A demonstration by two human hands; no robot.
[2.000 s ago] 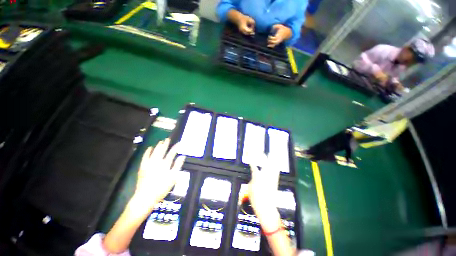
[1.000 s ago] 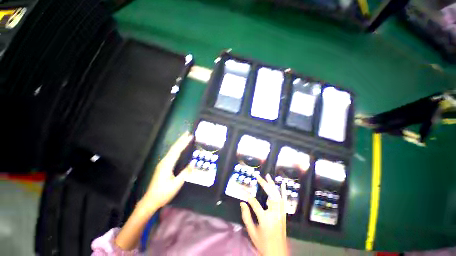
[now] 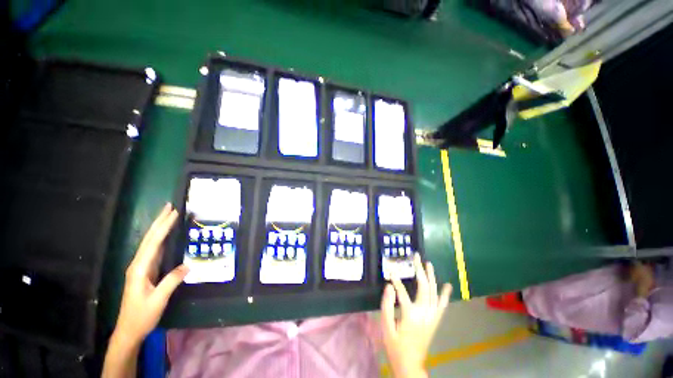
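A black phone tray (image 3: 254,168) lies flat on the green mat with several lit smartphones in two rows of four pockets. The far row shows white or white-and-grey screens, such as the white-lit smartphone (image 3: 297,118). The near row shows app icons, such as the near-left smartphone (image 3: 212,230). My left hand (image 3: 150,275) is at the tray's near-left edge, fingers apart, thumb near that phone's lower corner. My right hand (image 3: 418,304) is open, its fingertips at the lower edge of the near-right smartphone (image 3: 396,235). Neither hand holds anything.
A dark side tray (image 3: 70,184) lies at left. A black stand (image 3: 476,122) with a yellow-and-white top is at right, near yellow tape (image 3: 454,225). A black partition board (image 3: 640,125) stands far right. A person in pink (image 3: 583,299) is at lower right; another's arm shows at the top right.
The view has swung, so the tray appears further left. My right hand has moved from the middle near-row phones to the rightmost one. My left hand stays at the tray's left side.
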